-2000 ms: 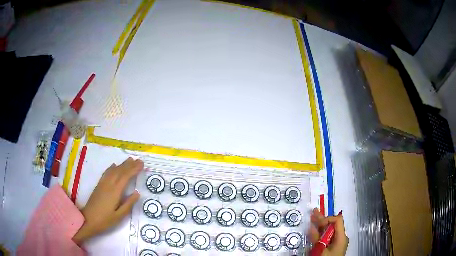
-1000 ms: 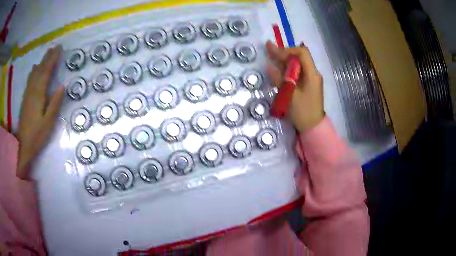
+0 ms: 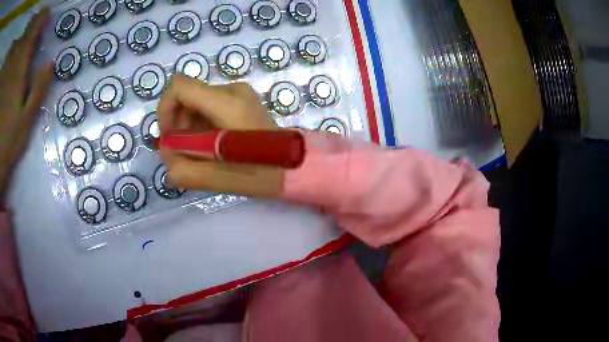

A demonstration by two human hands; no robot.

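Observation:
A clear blister tray [image 3: 100, 230] lies on the white tabletop, with rows of round parts [image 3: 116, 142] in its pockets. My right hand [image 3: 214, 127] holds a red marker pen [image 3: 257, 147] over the tray, its tip at a round part in the second row from the front. The hand hides several parts. My left hand [image 3: 19, 93] lies along the tray's left edge, fingers extended and apart, partly cut off by the picture's edge.
Stacked trays [image 3: 461, 73] with brown cardboard [image 3: 501, 73] stand at the right. Red tape [image 3: 364, 73] and blue tape [image 3: 379, 73] run right of the tray. Red tape also borders the table's front edge. A dark area lies at the lower right.
My right hand has moved left from the tray's right edge to over its parts, with the red marker. The view has shifted, so the tray sits higher and further left. The left hand stays beside it.

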